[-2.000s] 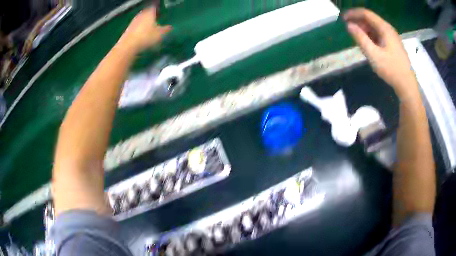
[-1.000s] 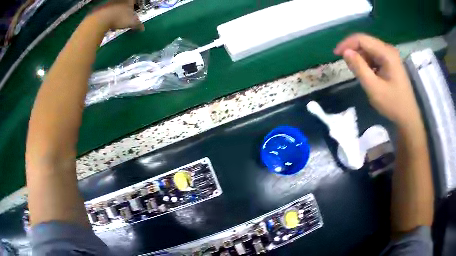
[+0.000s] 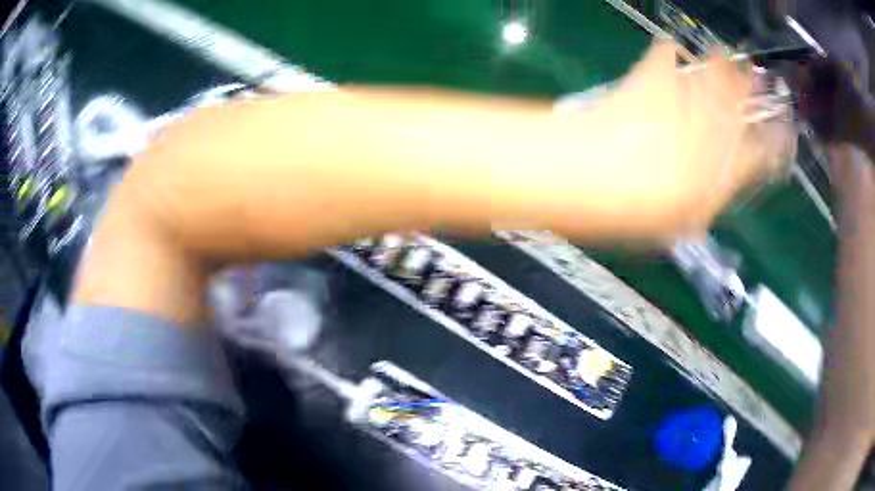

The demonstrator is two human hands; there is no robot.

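Observation:
The frame is blurred. My left hand [image 3: 724, 129] reaches over the green belt at the upper right, with bright, unclear shapes at its fingers; a grip cannot be made out. My right hand [image 3: 837, 101] is dark and smeared near the right edge. An open power strip with a yellow block [image 3: 489, 312] lies on the dark mat below my left forearm. A second open power strip [image 3: 465, 441] lies nearer me, cut off by the bottom edge. A white closed power strip [image 3: 785, 336] lies on the belt beside a bagged cord [image 3: 710, 273].
A speckled rail [image 3: 624, 312] runs between mat and belt [image 3: 422, 38]. A blue round item [image 3: 689, 439] and a limp white piece [image 3: 734, 468] sit at the lower right. A white coil [image 3: 110, 127] and blurred component strips [image 3: 43, 144] are at the left. Further parts show beyond the belt.
The view has swung left, so bench items appear further right and lower. My left arm now stretches across the picture to the upper right, and my hands appear close together there.

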